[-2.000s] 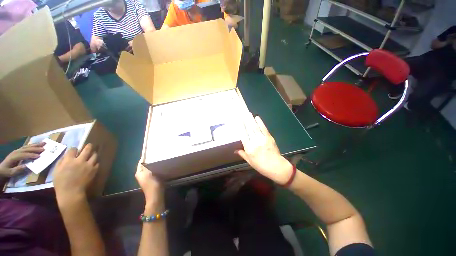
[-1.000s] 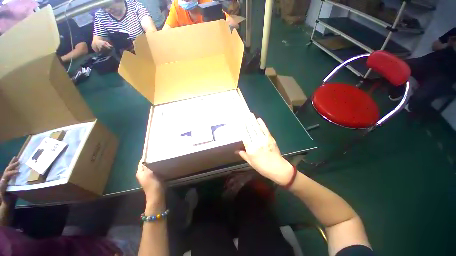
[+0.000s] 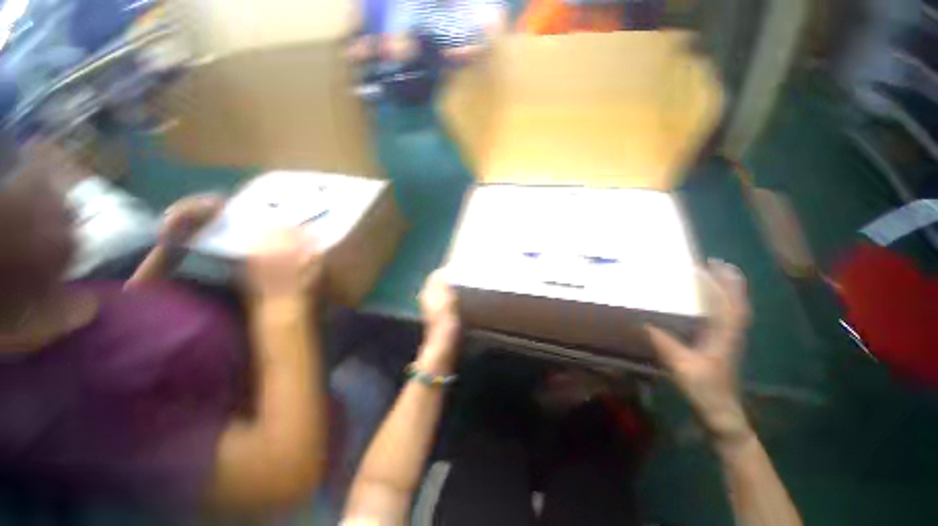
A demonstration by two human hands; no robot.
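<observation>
An open brown mailer carton (image 3: 576,313) stands in front of me on the green table, its lid raised at the back. A white insert (image 3: 576,231) with small dark marks fills its top. My left hand (image 3: 440,318) holds the carton's front left corner. My right hand (image 3: 713,334) holds its front right corner, thumb on the front wall. The view is blurred, so fine finger detail is unclear.
A second open carton (image 3: 365,241) with a white top stands to the left on the green worktable (image 3: 417,154). A person in a purple shirt (image 3: 134,380) has both hands at it. A red chair (image 3: 890,308) is at the right. More people sit across the table.
The view has swung left and blurred, so the cartons appear further right. The neighbour's carton now shows a white top instead of the leaflet and tan strip. Both my hands remain on my carton.
</observation>
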